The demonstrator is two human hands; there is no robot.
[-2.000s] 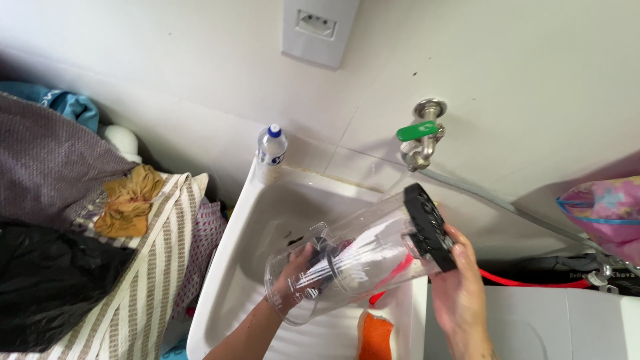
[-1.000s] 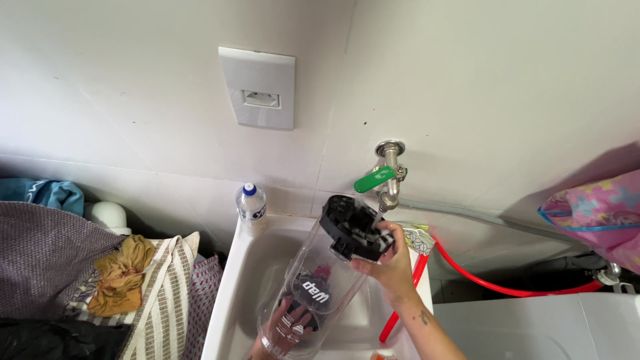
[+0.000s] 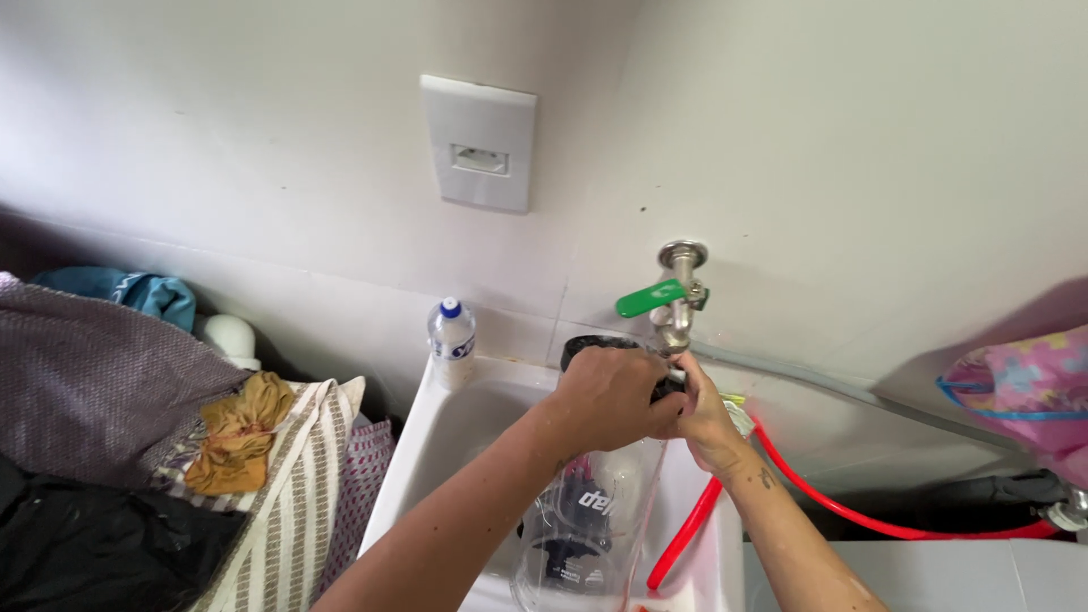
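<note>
A clear plastic vacuum-cleaner dust container with a black rim stands tilted in the white laundry sink, its rim just below the metal tap with the green lever. My left hand lies over the container's black top with its fingers curled. At the right side of that rim is my right hand, its fingers holding the edge beside a small pale part. The two hands meet there, and their fingertips are partly hidden. Whether water runs from the tap cannot be told.
A clear bottle with a blue cap stands on the sink's back left corner. A red hose curves to the right. Piled cloths lie left of the sink. A wall socket is above, and pink fabric hangs at right.
My left hand has moved from low on the container up to its black rim, beside my right hand. Two seconds ago the container lay tilted further right, with its rim away from the tap.
</note>
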